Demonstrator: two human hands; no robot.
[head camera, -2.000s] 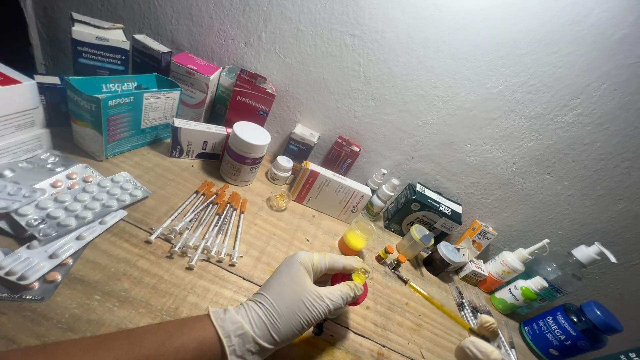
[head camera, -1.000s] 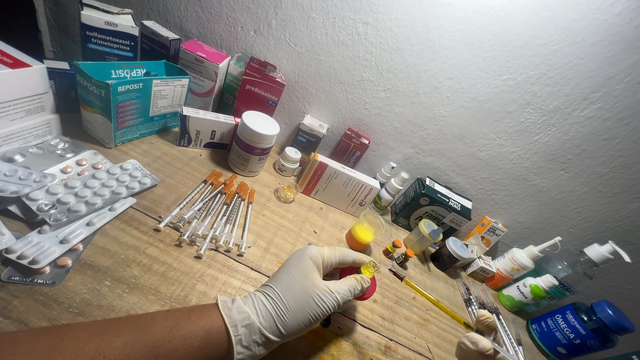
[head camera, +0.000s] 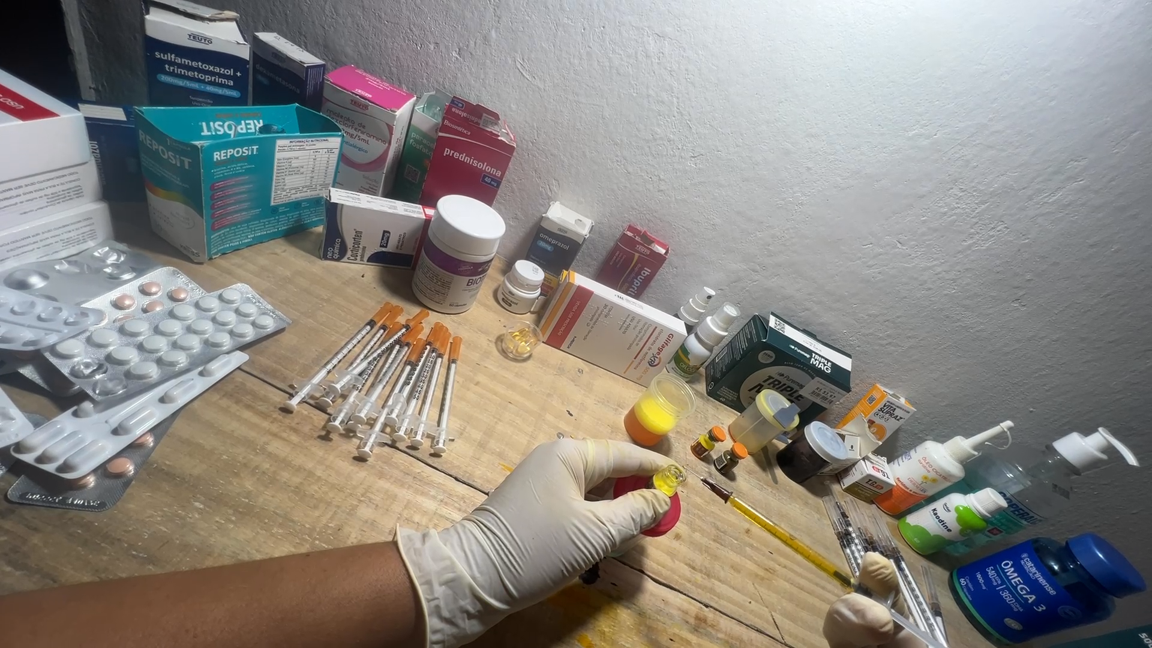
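Note:
My left hand (head camera: 549, 531), in a pale latex glove, pinches a small glass vial (head camera: 668, 480) with yellow contents between thumb and forefinger. Just behind the vial is a round red object (head camera: 661, 515), partly hidden by the fingers. At the lower right edge, my gloved right hand (head camera: 868, 603) has its fingertips on what looks like a syringe (head camera: 913, 630), mostly out of view. A yellow-filled tube with a dark tip (head camera: 783, 535) lies between the hands, its far end close to the right fingertips. Behind the left hand stands a clear cup of yellow and orange liquid (head camera: 657, 414).
Orange-capped syringes (head camera: 391, 378) lie in a pile at centre left, near blister packs of tablets (head camera: 171, 337). Medicine boxes (head camera: 468, 157) and a white-lidded jar (head camera: 459, 256) line the wall. Small vials (head camera: 708, 442), more syringes (head camera: 900, 567) and bottles (head camera: 1044, 585) stand or lie to the right.

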